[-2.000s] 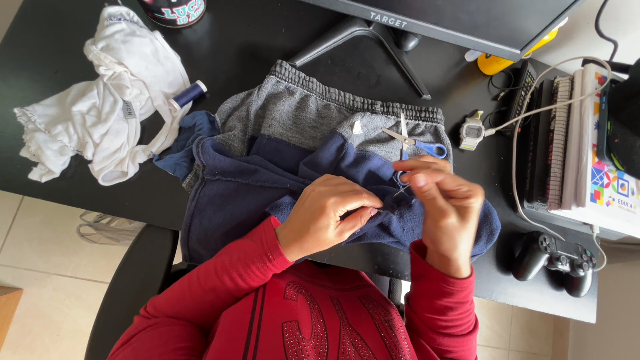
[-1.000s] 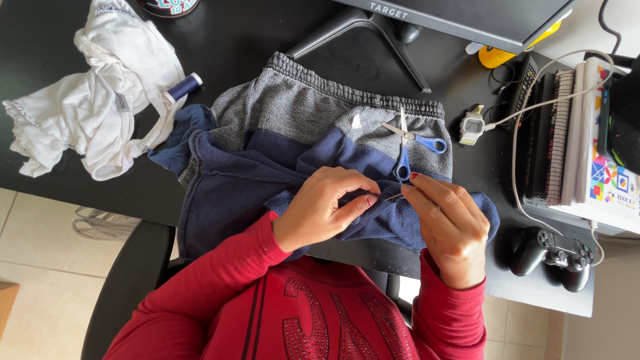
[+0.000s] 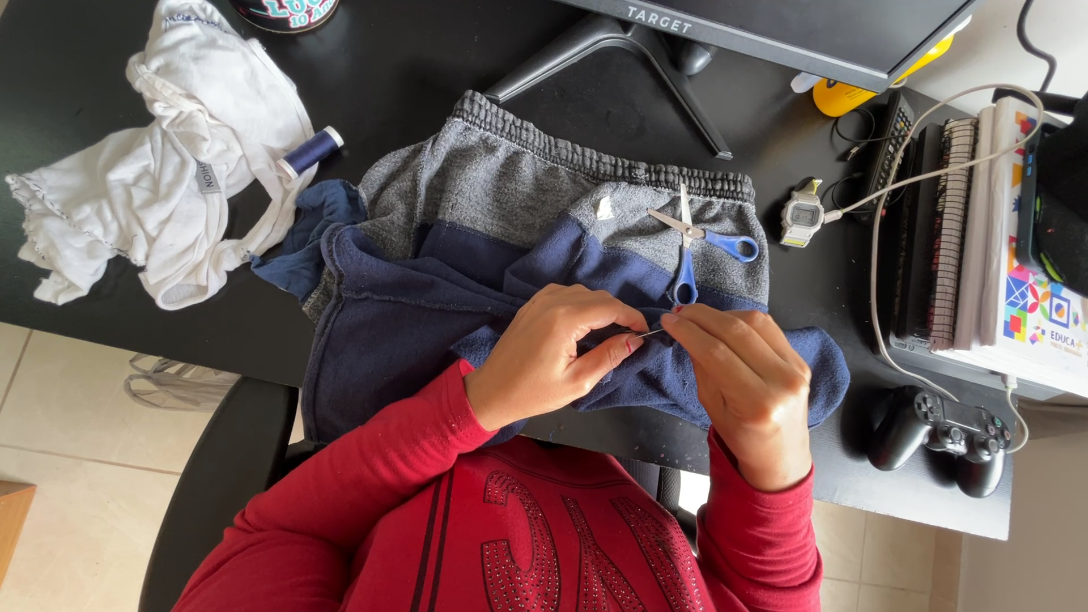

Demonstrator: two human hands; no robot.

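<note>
Grey and navy fleece pants [image 3: 408,340] with an elastic waistband lie across the desk. My left hand [image 3: 561,348] pinches a fold of the navy fleece between thumb and forefinger. Close to its right, my right hand [image 3: 744,374] holds a thin sewing needle [image 3: 651,332] by one end, its other end at the fold. Any thread is too fine to make out. Open scissors with blue handles [image 3: 690,234] rest on the pants just above the right hand. A spool of navy thread [image 3: 310,152] lies against a white garment [image 3: 212,110] on the left.
A monitor stand [image 3: 612,42] is behind the pants. To the right are a digital watch [image 3: 801,214], a white cable [image 3: 875,280], notebooks [image 3: 952,229] and a black game controller [image 3: 943,433]. A dark tin [image 3: 285,10] stands at the back left.
My right hand was raised above the fabric two seconds ago and has come down beside my left hand, near the fold. My left hand has stayed at the fabric.
</note>
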